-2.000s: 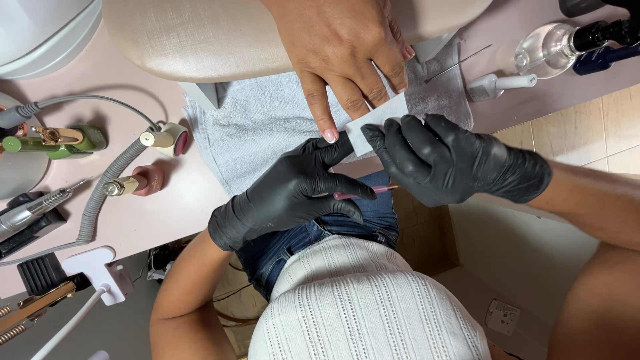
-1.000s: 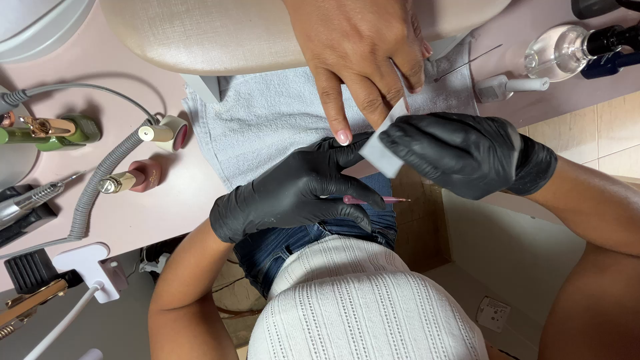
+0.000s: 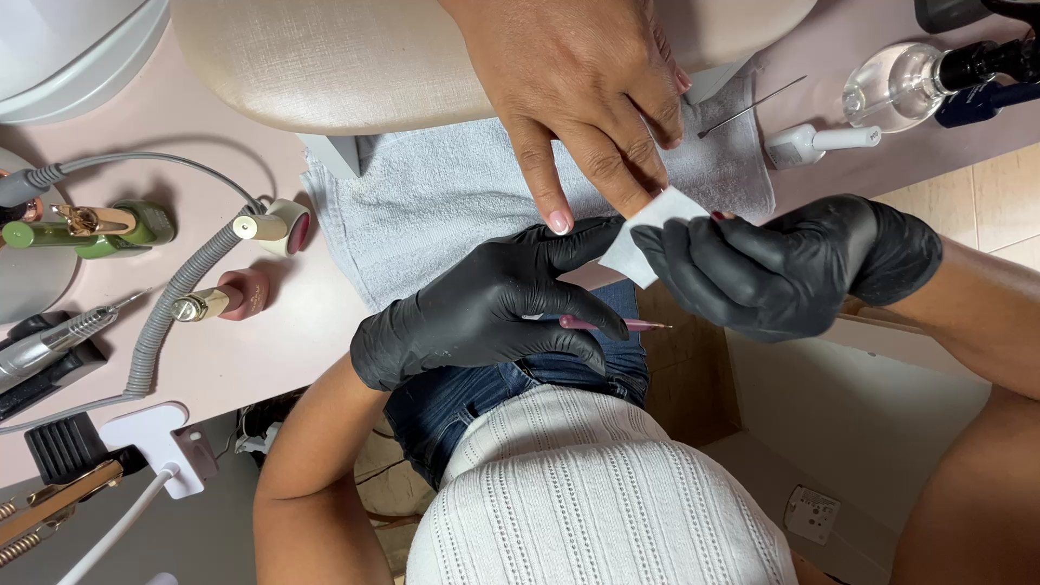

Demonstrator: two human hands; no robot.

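My left hand (image 3: 504,301), in a black glove, holds a slim pink-handled tool (image 3: 605,323) between its fingers; its thin tip points right. My left index finger reaches under the fingertips of another person's hand (image 3: 569,97). My right hand (image 3: 764,268), also gloved in black, pinches a white wipe (image 3: 646,236) over one fingertip of that hand, hiding its nail. Beside the wipe, another finger of the person shows a nail with a white tip. A grey towel (image 3: 431,203) lies beneath the person's hand, which comes over a beige padded armrest (image 3: 325,73).
Nail polish bottles (image 3: 244,294) and a grey coiled cord (image 3: 171,317) are on the left, with a silver nail drill (image 3: 57,345) on a black holder. At right are a thin metal tool (image 3: 751,107), a white polish bottle (image 3: 792,148) and a clear pump bottle (image 3: 894,85).
My right hand has shifted with the white wipe, which now covers a fingertip of the person's hand. My left hand still holds the pink tool.
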